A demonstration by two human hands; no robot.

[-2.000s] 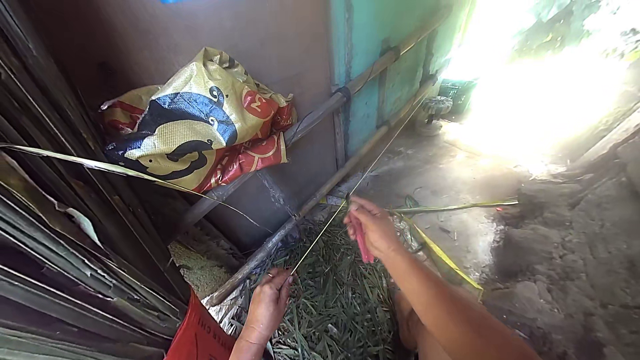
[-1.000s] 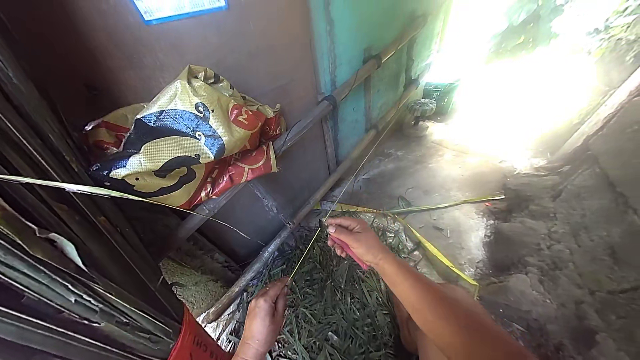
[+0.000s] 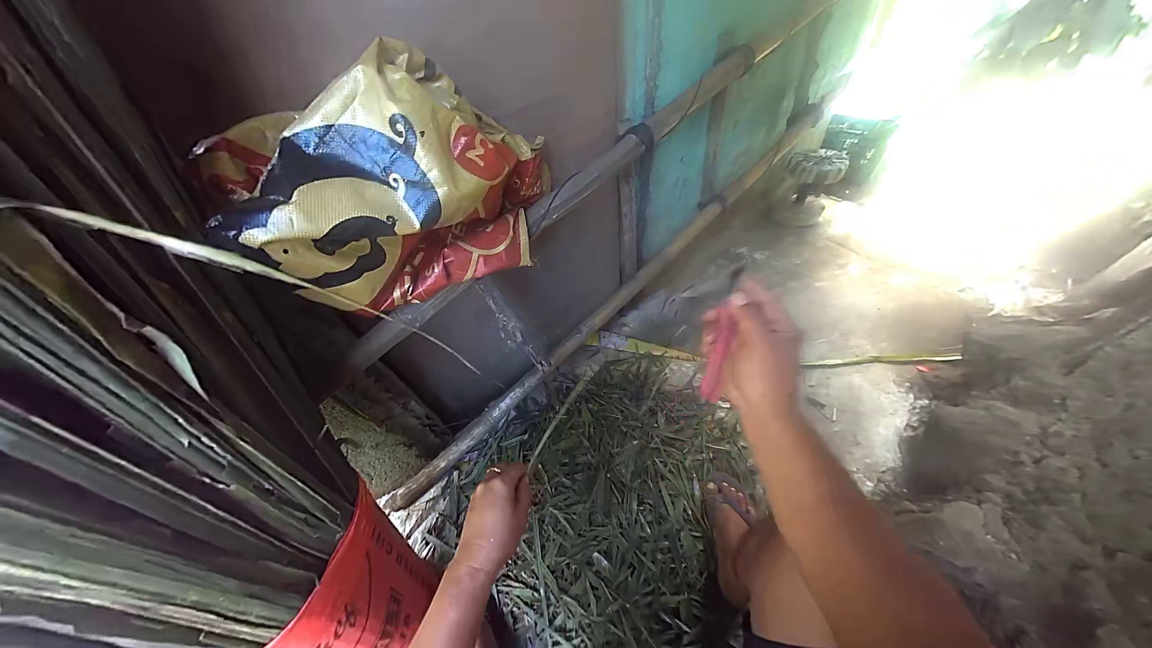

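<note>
My left hand point(image 3: 498, 517) is closed on the end of a thin green strip point(image 3: 560, 421), which rises from the fist over a heap of cut green leaves point(image 3: 621, 495). To the right, my right hand point(image 3: 760, 346) is raised above the floor, blurred, and grips a tool with a pink-red handle point(image 3: 717, 355); a short dark tip shows above the fingers, too blurred to name. Beyond that hand a long yellow-green strip point(image 3: 864, 361) lies on the concrete floor.
A printed woven sack point(image 3: 360, 180) hangs over a bamboo pole point(image 3: 585, 180) along the wall. A lower pole point(image 3: 585, 333) runs near the floor. Long dry stalks point(image 3: 135, 432) stand at left beside a red sack point(image 3: 360, 585). My sandalled foot point(image 3: 727, 504) is by the leaves.
My right hand with the pink-red tool has moved right, away from my left hand. The strip that ran taut between the hands and beyond now shows only as a short curved piece at my left hand.
</note>
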